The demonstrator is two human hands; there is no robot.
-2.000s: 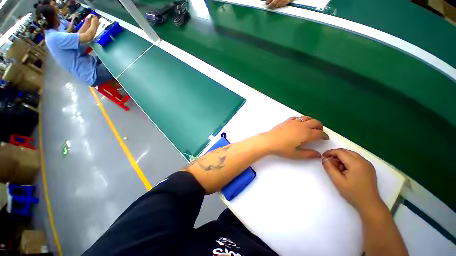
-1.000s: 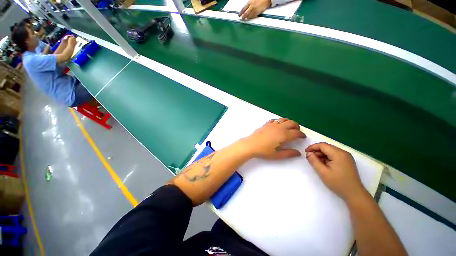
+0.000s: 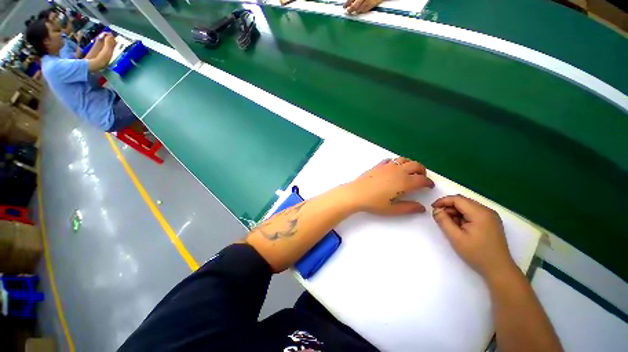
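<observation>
My left hand (image 3: 392, 187) lies palm down on the white work mat (image 3: 406, 275), fingers apart, holding nothing. My right hand (image 3: 469, 225) rests on the mat just to its right, fingers curled with the thumb and index fingertips close together; whether something small is between them cannot be told. The two hands are near each other but apart. A blue pouch or folded cloth (image 3: 319, 254) lies at the mat's left edge, partly hidden under my left forearm.
The green conveyor belt (image 3: 413, 103) runs beyond the mat, with a dark hair dryer and its cord (image 3: 224, 29) far up left. A green bench top (image 3: 213, 130) extends left. A seated person (image 3: 76, 82) works there. Another person's hand (image 3: 361, 5) is across the belt.
The camera view has shifted slightly between frames. My hands stay in nearly the same place and pose on the mat.
</observation>
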